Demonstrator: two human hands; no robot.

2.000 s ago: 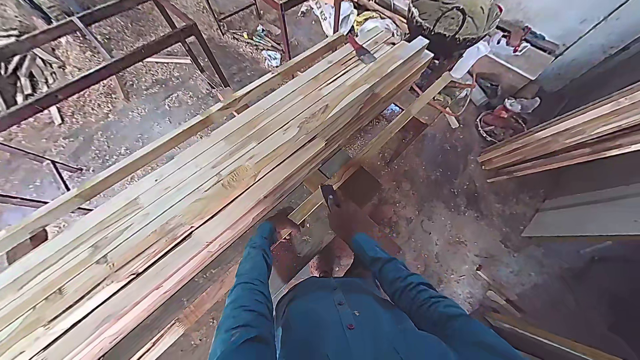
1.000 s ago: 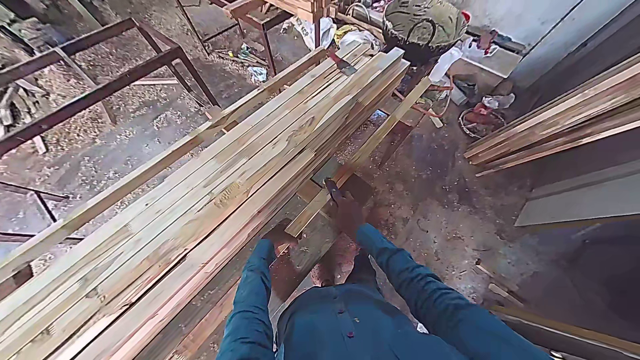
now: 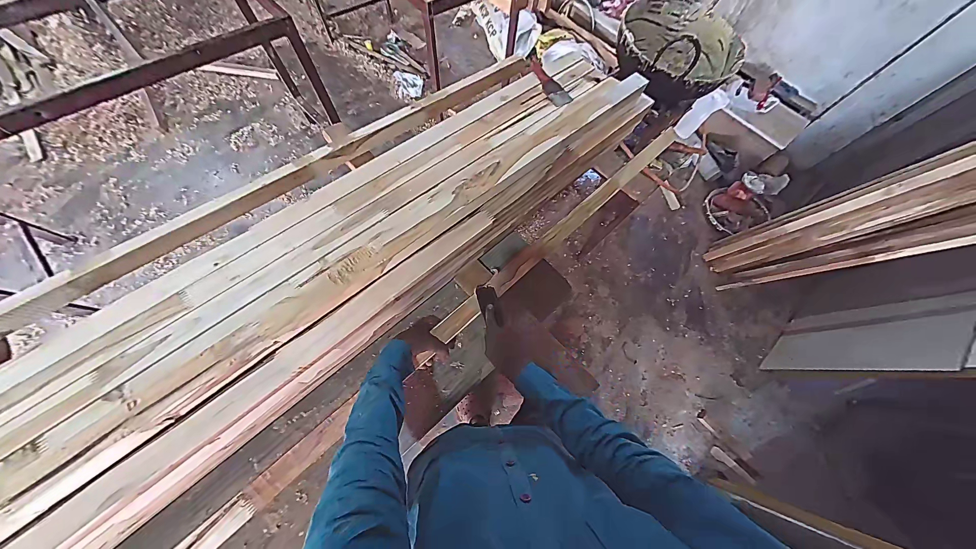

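Observation:
A narrow wooden strip (image 3: 587, 206) runs from between my hands up toward the back right, over a dark block. My left hand (image 3: 424, 337) is at the strip's near end, its fingers bent around or beside it; the grip is partly hidden. My right hand (image 3: 507, 335) is closed on a small dark tool (image 3: 488, 299), whose kind I cannot tell, held upright against the strip's right side. Left of both hands lies a long stack of planed boards (image 3: 343, 267). A hand saw or similar red-handled tool (image 3: 550, 85) rests on the stack's far end.
Rusty metal frames (image 3: 152, 72) stand at the upper left over a floor strewn with shavings. More boards (image 3: 846, 221) lean at the right. A large covered basket (image 3: 679, 46) and a small basket (image 3: 736, 210) with odds and ends stand at the back right.
My right hand and the dark tool have shifted slightly along the strip since the first frame. My left hand stays near the strip's end.

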